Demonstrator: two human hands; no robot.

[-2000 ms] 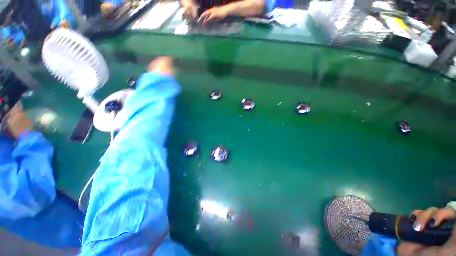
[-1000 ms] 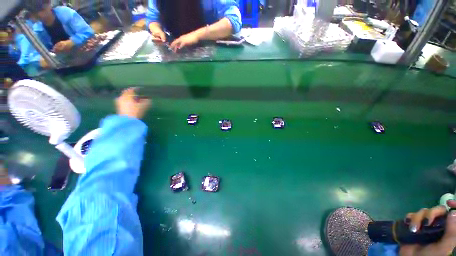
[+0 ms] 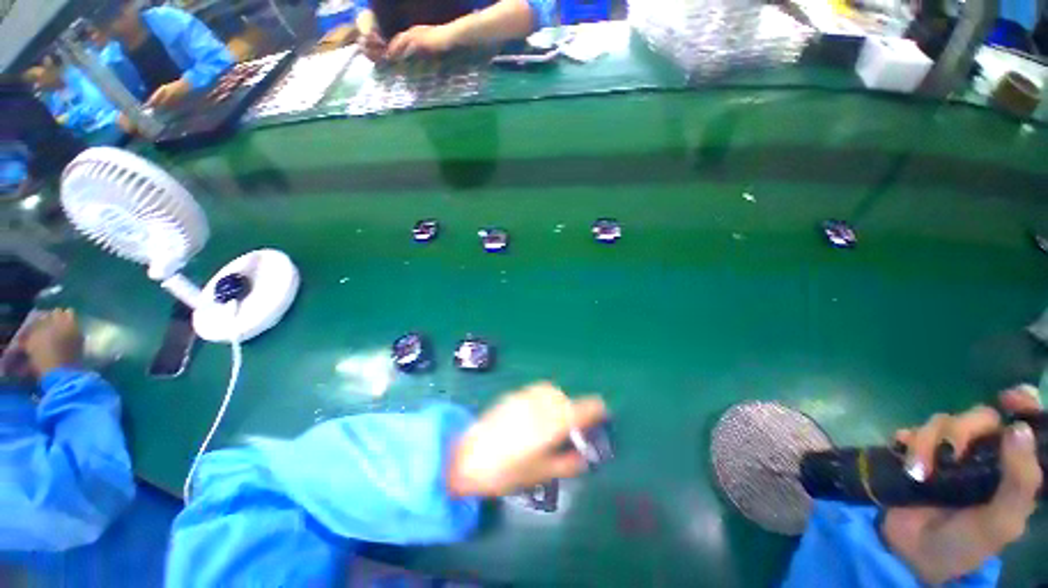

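My left hand [image 3: 523, 442], in a blue sleeve and blurred, is near the front middle of the green bench. Its fingertips hold a small dark electronic unit [image 3: 594, 446] just above the bench label [image 3: 538, 496]. My right hand [image 3: 960, 494] is at the lower right, wrapped around the black barrel of the electric screwdriver [image 3: 873, 474]. The driver's nose reaches over the edge of the round, dimpled silver-grey screw dish [image 3: 764, 465]. Two units [image 3: 472, 354] lie side by side behind my left forearm. Small screws are too tiny to make out.
A row of several units [image 3: 607, 230] spans the bench farther back. A white fan [image 3: 247, 295] with a cable and a dark phone [image 3: 175, 342] are at left. A neighbour's hand [image 3: 54, 341] is at far left. Other workers, plastic bags and a white box [image 3: 894, 63] are across the bench.
My left hand has come from the far left back of the bench to the front middle, now with a unit in its fingers. My right hand keeps the screwdriver at the dish. The camera view has shifted.
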